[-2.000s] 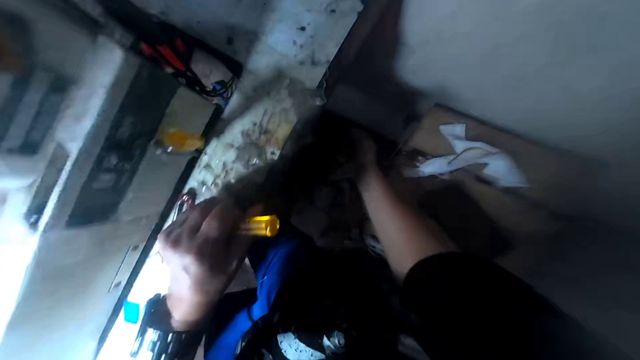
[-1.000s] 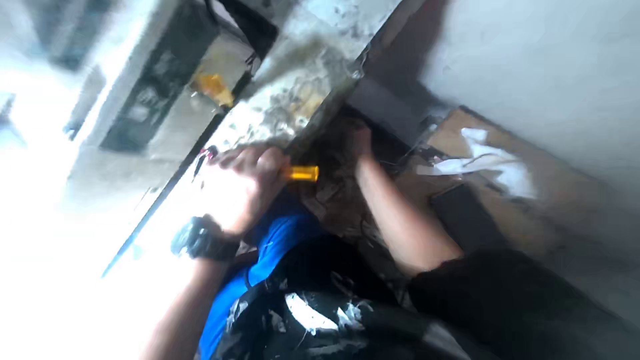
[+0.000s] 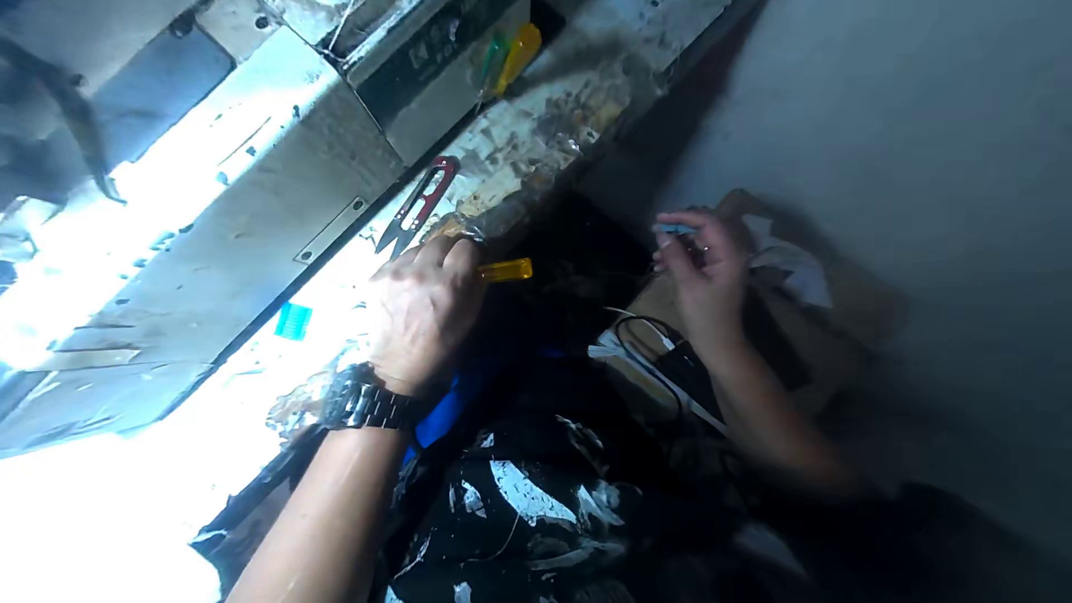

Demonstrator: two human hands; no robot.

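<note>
My left hand (image 3: 427, 310), with a metal-banded wristwatch (image 3: 368, 402) on its wrist, rests at the edge of the worktop, closed around a tool with a yellow translucent handle (image 3: 507, 270); the tool's other end is hidden. Just beyond the fingers lie thread snips (image 3: 419, 205) with red handles. At the right, my right hand (image 3: 708, 260) is raised above a cardboard box, a small light-blue piece (image 3: 677, 229) pinched between its fingers. What the blue piece is, I cannot tell.
A metal machine body (image 3: 335, 159) borders the littered worktop (image 3: 502, 155). A yellow-handled tool (image 3: 517, 59) and a green one lie farther back. A teal plastic piece (image 3: 293, 321) sits near the left. The cardboard box (image 3: 846, 343) bears white cloth or paper (image 3: 796, 264) and cables (image 3: 641, 335).
My right hand has come up out of the dark gap and moved right, now with a small blue piece in its fingers. My left hand still holds the yellow-handled tool.
</note>
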